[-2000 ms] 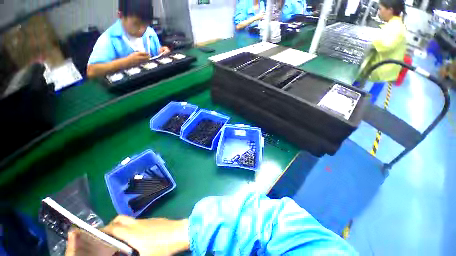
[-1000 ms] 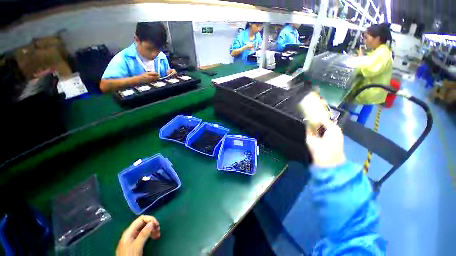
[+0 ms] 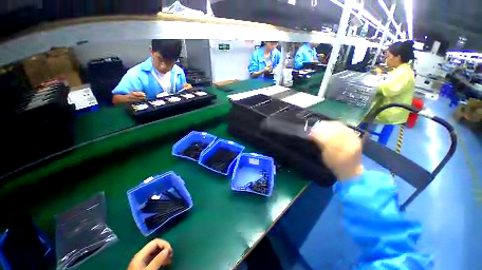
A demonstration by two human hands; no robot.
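My right hand (image 3: 341, 150) is over the right part of the stacked black trays (image 3: 280, 141). It grips one end of a blurred, dark, slab-like phone assembly (image 3: 285, 128) that points left above the trays; which face shows is unclear. My left hand (image 3: 153, 257) is at the bottom edge, partly cut off, with fingers loosely curled and nothing visible in it. Just beyond it, a blue bin (image 3: 138, 212) holds long black strips (image 3: 165, 206).
Three blue bins, one at the right (image 3: 244, 171), hold small black parts. A clear bag of dark strips (image 3: 82, 232) lies at left. A cart handle (image 3: 446, 129) stands at right. A person in blue (image 3: 142, 79) works opposite; another in yellow (image 3: 399, 87) is at right.
My right hand went from the phone at lower left to the trays with a pale slab; now it holds a darker-looking one there. My left hand, free of the phone, stays low near the strip bin.
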